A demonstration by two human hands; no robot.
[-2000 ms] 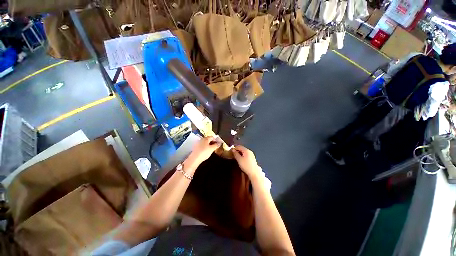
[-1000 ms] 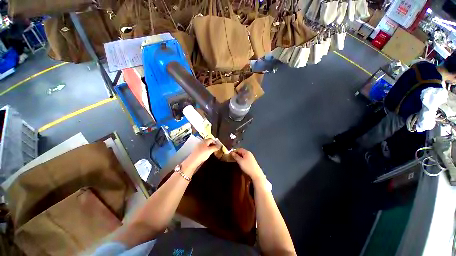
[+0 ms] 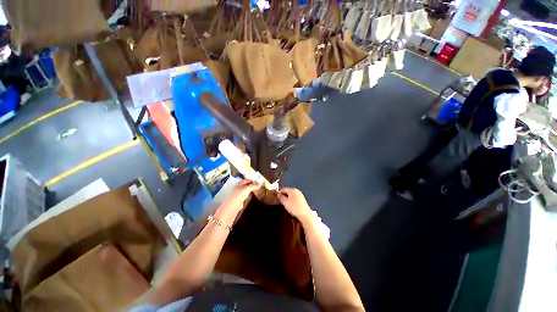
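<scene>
A brown bag body (image 3: 262, 250), dark inside, hangs open towards me below the press head. My left hand (image 3: 247, 187) grips its top rim at the left, and my right hand (image 3: 293, 201) grips the rim at the right. The rim between them lies at the near end of the white, yellow-taped lower arm (image 3: 235, 157), under the dark press head (image 3: 269, 161). The exact contact there is hidden. The blue arm press (image 3: 198, 113) stands behind.
A pile of brown bag shells (image 3: 79, 244) lies on a pale board at left. Finished brown bags (image 3: 259, 70) and off-white bags hang behind. A person (image 3: 488, 116) bends over a bench (image 3: 537, 244) at right. A grey crate (image 3: 21, 195) is at far left.
The whole view has shifted slightly, with the machine and hanging bags lower in the picture. Both hands keep their grip on the rim. The person at right has changed posture.
</scene>
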